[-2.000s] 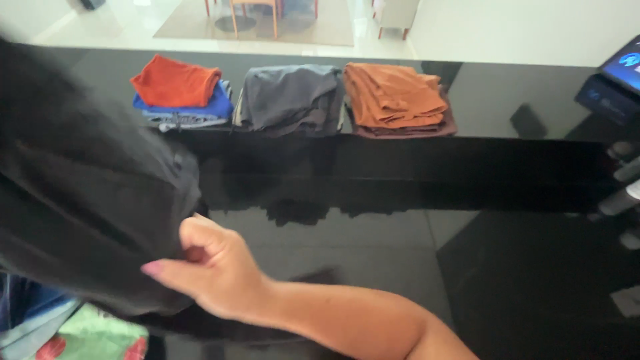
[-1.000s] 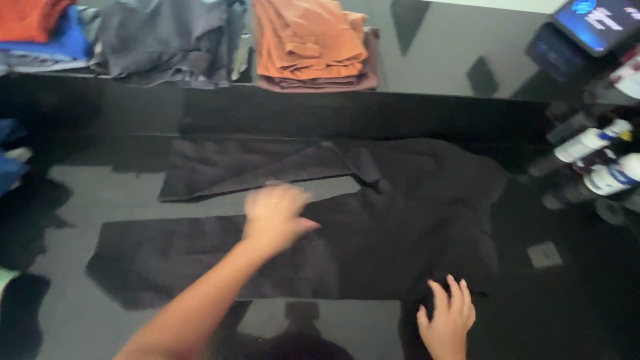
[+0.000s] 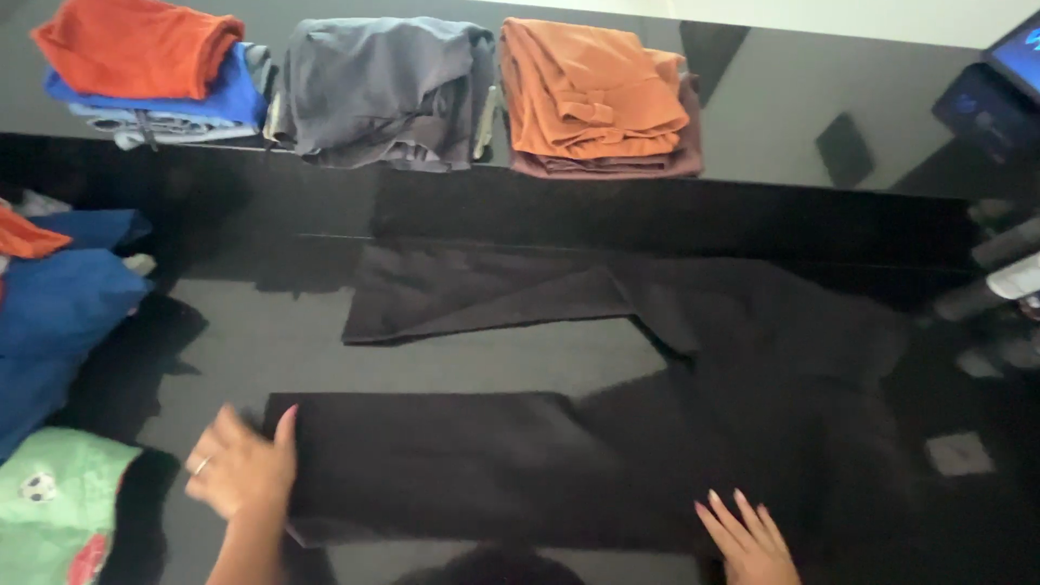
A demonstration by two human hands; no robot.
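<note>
A pair of black trousers (image 3: pixel 487 463) lies spread on the glossy black counter, its two legs pointing left and its upper part at the right. My left hand (image 3: pixel 244 463) is at the hem of the nearer leg, slightly blurred, thumb by the cloth's edge and fingers apart. Near the front edge of the trousers' upper part, my right hand (image 3: pixel 747 540) rests flat with fingers spread. Neither hand grips the cloth. The farther leg is turned at an angle, with a gap between the legs.
Folded stacks topped by red-orange (image 3: pixel 146 49), grey (image 3: pixel 382 81) and orange cloth (image 3: pixel 593 89) line the raised ledge. Blue clothing (image 3: pixel 65 325) and a green printed cloth (image 3: pixel 65 496) lie at left. At right are bottles (image 3: pixel 1016 280) and a screen (image 3: pixel 1020 53).
The black cloth, held up at the left two seconds ago, now lies spread out. Since one second ago, my left hand has moved left to the nearer leg's hem; my right hand remains by the upper part.
</note>
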